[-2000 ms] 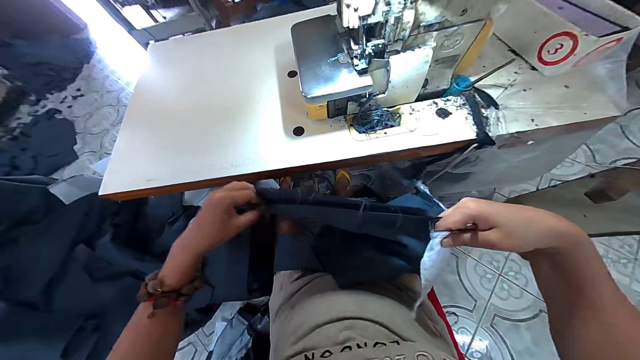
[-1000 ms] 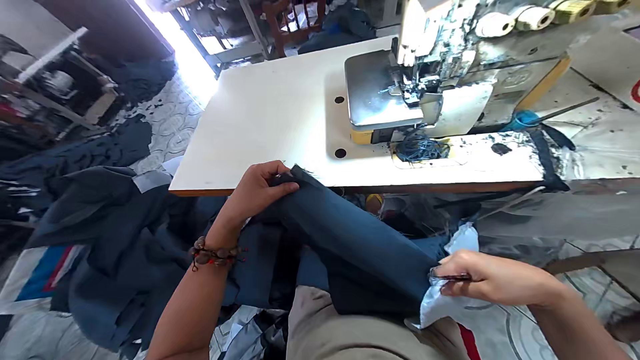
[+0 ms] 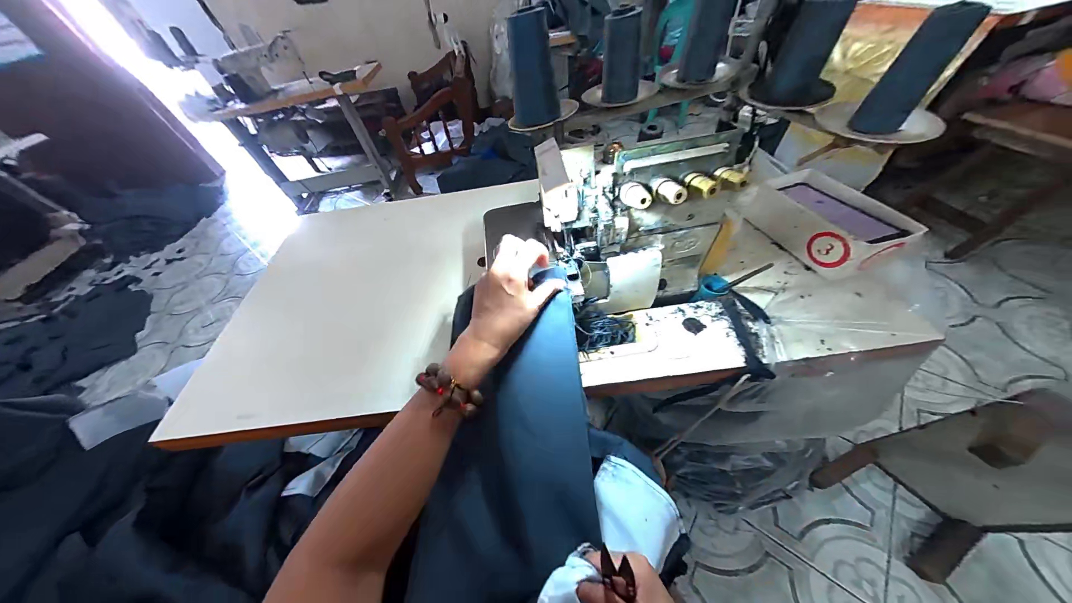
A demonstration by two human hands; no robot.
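My left hand (image 3: pixel 508 293) grips the upper end of a dark blue cloth piece (image 3: pixel 536 402) close beside the presser foot area of an overlock sewing machine (image 3: pixel 611 226). The cloth hangs from there over the table edge toward my lap. Low in the view, my right hand (image 3: pixel 630 582) holds small thread snips (image 3: pixel 618 573), their points upward, along with a bunched part of white fabric (image 3: pixel 571 578). More white fabric (image 3: pixel 632 502) shows beside the blue cloth. A beaded bracelet is on my left wrist.
The pale machine table (image 3: pixel 335 310) extends left. Thread cones (image 3: pixel 533 71) stand behind the machine. A white box (image 3: pixel 837 222), a blue cup (image 3: pixel 712 287) and tangled thread (image 3: pixel 605 331) are at the right. Dark cloth (image 3: pixel 193 502) is heaped lower left; a wooden stool (image 3: pixel 963 461) stands lower right.
My left hand has carried the cloth's end from the table's front edge up to the machine. My right hand keeps the snips and white fabric low. The view has shifted to show the thread cones.
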